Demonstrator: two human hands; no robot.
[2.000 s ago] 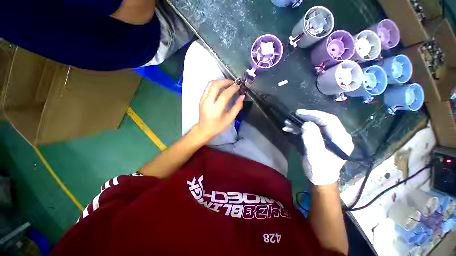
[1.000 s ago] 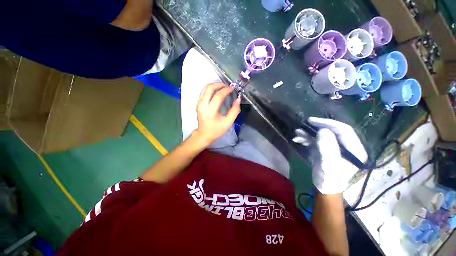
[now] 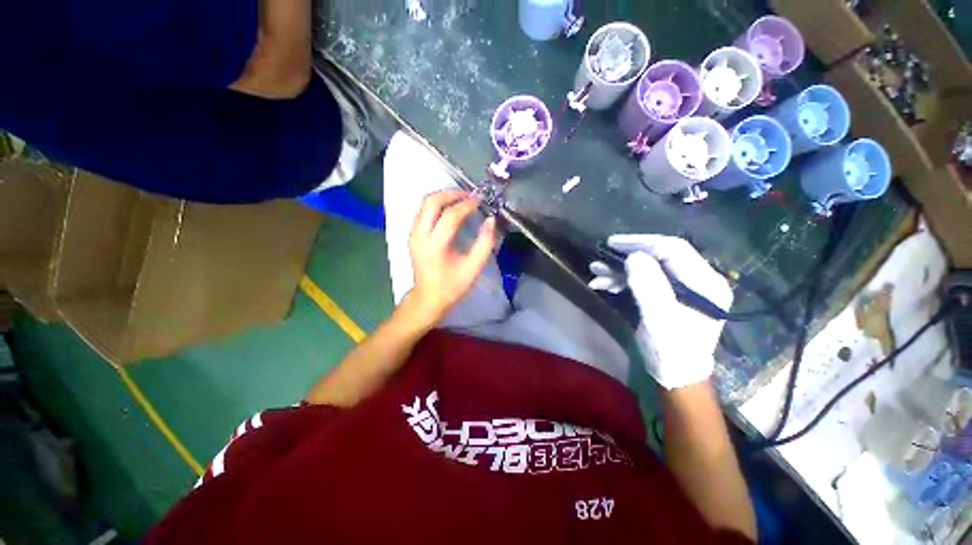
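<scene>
My bare left hand [image 3: 450, 247] is at the bench's near edge. Its fingertips are at a small dark metal part [image 3: 490, 196] with wires, just below the purple housing [image 3: 521, 130]; the exact grip is too small to tell. The purple housing stands open end up, with a white piece inside and a small white tab [image 3: 499, 169] at its rim. My gloved right hand [image 3: 674, 303] holds a black corded tool [image 3: 687, 296] to the right, apart from the housing, its tip near the bench edge.
Several purple, white and blue housings [image 3: 685, 154] stand on the dark-green bench. Cardboard boxes [image 3: 925, 126] with metal parts line the far right. A black cable [image 3: 794, 373] crosses the white surface [image 3: 906, 279]. Another person's arm [image 3: 279, 48] is at the upper left. A tiny white piece [image 3: 570, 184] lies on the bench.
The view has shifted, so the housings sit further left in the picture. My right hand moved away rightward, then came back left with the tool. My left hand stays at the bench edge.
</scene>
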